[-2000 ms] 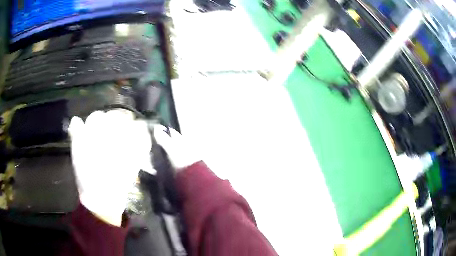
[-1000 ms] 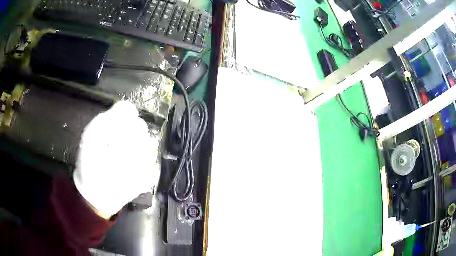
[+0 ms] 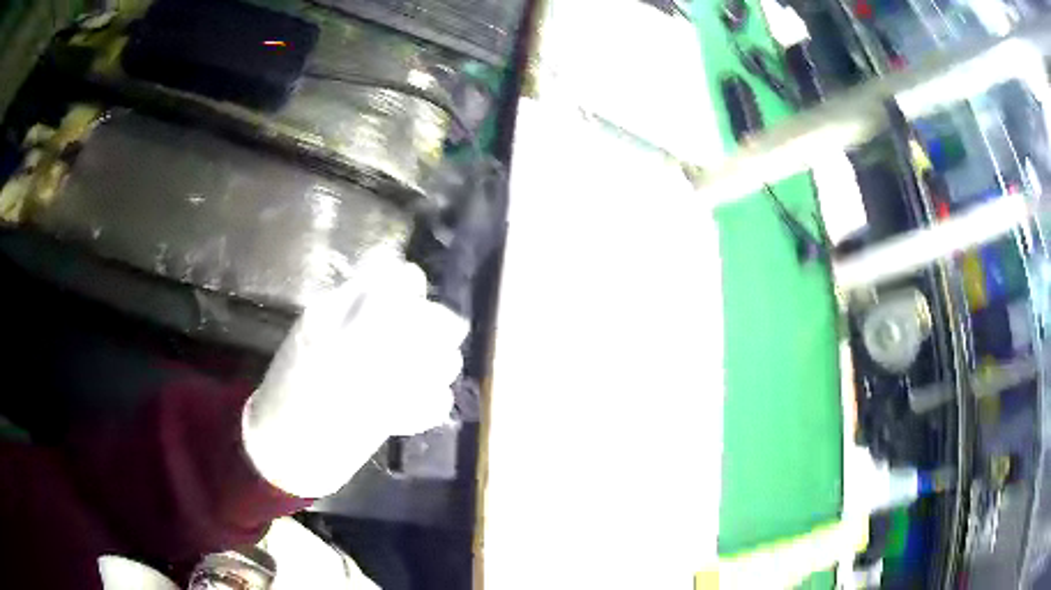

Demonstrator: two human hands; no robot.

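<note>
A black power adapter (image 3: 213,58) lies in the upper slot of the film-covered test fixture (image 3: 219,213), with a small orange-red light on it. Its cord runs right. The lower slot holds no adapter. My left hand (image 3: 357,380), in a white glove with a maroon sleeve, is over the fixture's lower right end, beside small dark fittings. Its fingers are overexposed, so its grip cannot be told. A white gloved shape, apparently my right hand (image 3: 311,559), is cut off by the bottom edge, beside a small round-ended object (image 3: 234,569); its grip is unclear.
The white board (image 3: 611,346) lies right of the fixture. Beyond it is the green conveyor (image 3: 778,403) with adapters and cords at its far end. A pale bar (image 3: 795,156) and a yellow-green strip (image 3: 784,559) cross it. Shelves stand far right; a keyboard edge (image 3: 426,25) shows above.
The view has shifted and blurred. My left hand has moved right and now covers where the looped cord lay. The white shape at the bottom has come into view. The adapter's light now shows.
</note>
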